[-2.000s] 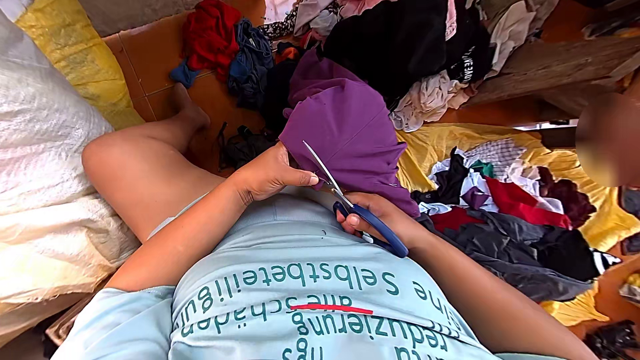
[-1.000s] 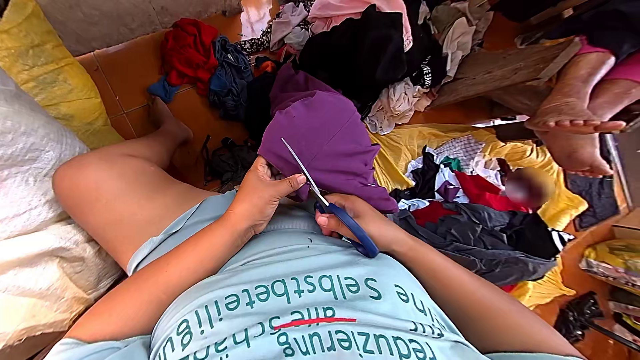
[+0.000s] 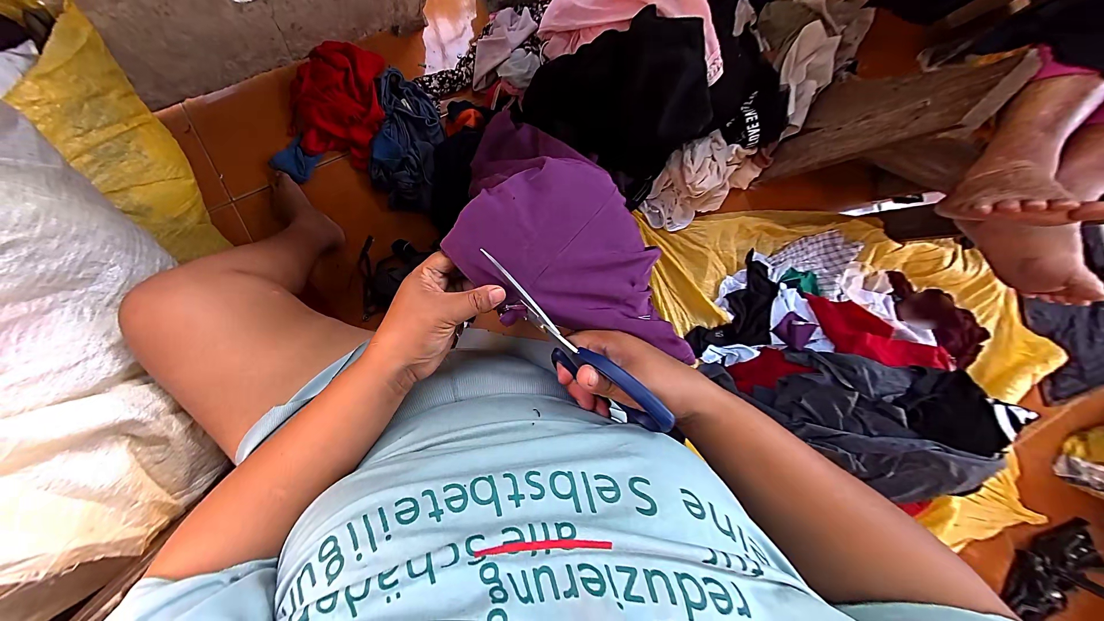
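A purple cloth garment (image 3: 552, 216) lies spread over my lap and the floor in front of me. My left hand (image 3: 440, 310) pinches its near edge between thumb and fingers. In my right hand (image 3: 612, 371) is a pair of scissors with dark blue handles (image 3: 634, 388), the blades pointing up and left across the purple cloth, near my left thumb. The blades look nearly closed. Part of the cloth edge between my hands is hidden behind the blades and my fingers.
White woven sacks (image 3: 69, 302) and a yellow sack (image 3: 112, 138) stand at left. Red cloth (image 3: 336, 103), black cloth (image 3: 617, 90) and other clothes lie ahead. At right, mixed scraps (image 3: 862, 319) lie on a yellow sheet (image 3: 1026, 336), near a wooden bench (image 3: 897, 112) and another person's feet (image 3: 1018, 198).
The view has shifted, and another person's feet now show at the right. My hands keep the same hold on the purple cloth and the scissors.
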